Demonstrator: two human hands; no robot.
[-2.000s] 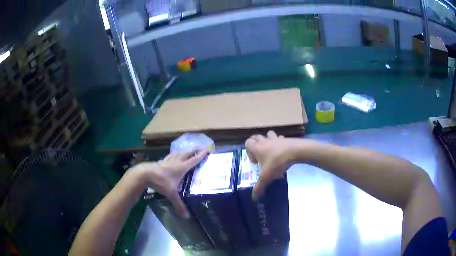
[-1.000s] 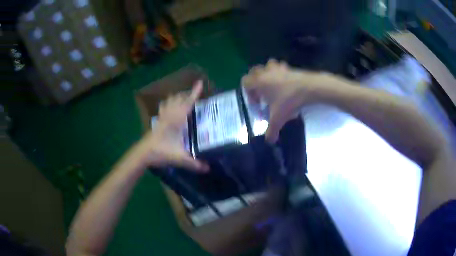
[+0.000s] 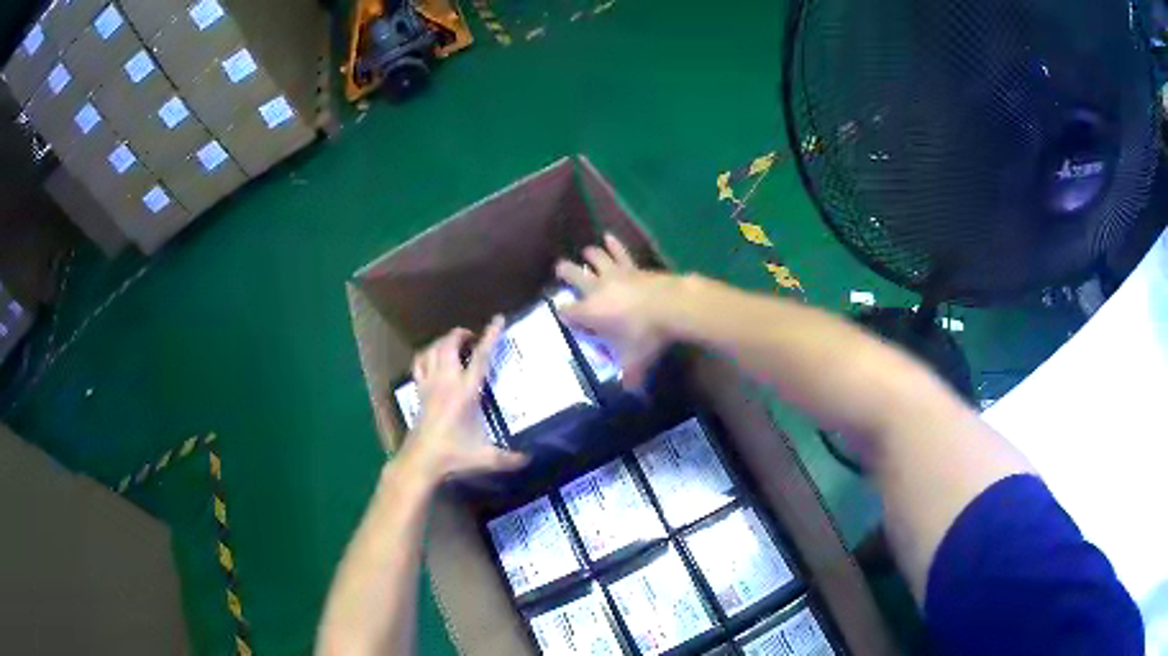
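Note:
A large open brown shipping carton [image 3: 448,290] stands on the green floor in front of me. Several black product boxes with pale labels [image 3: 612,510] stand in rows in its near part. A separate row of black product boxes [image 3: 538,369] is between my hands, inside the carton's far part. My left hand [image 3: 451,408] presses the left side of this row. My right hand [image 3: 623,308] presses its right side. The lower parts of the held boxes are hidden by the carton and the other boxes.
A large black floor fan [image 3: 973,141] stands at the upper right. A shiny metal table [image 3: 1089,385] is at the right. Stacked labelled cartons [image 3: 154,115] stand at the upper left, beside an orange pallet jack [image 3: 407,49]. A brown carton [image 3: 77,551] is at the lower left.
My hands have carried the row of boxes from the metal table to over the carton, then down into its far part. The view has turned left and down.

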